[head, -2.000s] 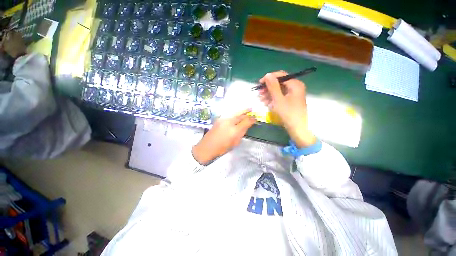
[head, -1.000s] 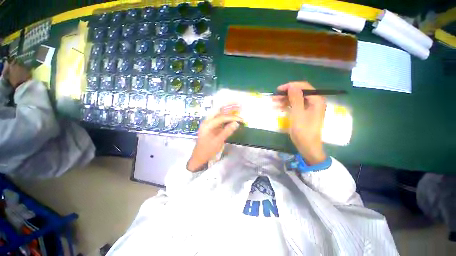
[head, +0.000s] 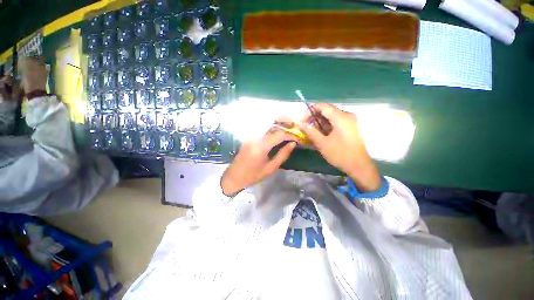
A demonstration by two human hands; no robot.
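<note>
My left hand [head: 257,158] and my right hand [head: 342,137] are close together over the glaring white liner sheet [head: 386,132]. A small yellow piece [head: 297,133] shows between their fingertips; my left fingers pinch it, with something dark beside it. Whether a round module is there cannot be told. My right hand holds the slim tweezers [head: 309,106], which point up and to the left from its fingers. The tweezers' lower part is hidden by the fingers.
A clear blister tray [head: 134,88] with round modules lies left, a white scrap [head: 202,30] on it. Beyond the liner are an amber stack [head: 328,32], a gridded white sheet [head: 454,55] and white rolls [head: 483,17]. Another person's sleeve [head: 41,158] is at left.
My right hand has moved left to meet my left hand. The tweezers have swung from lying level to pointing up-left. The yellow piece now shows at the fingertips. The view has shifted.
</note>
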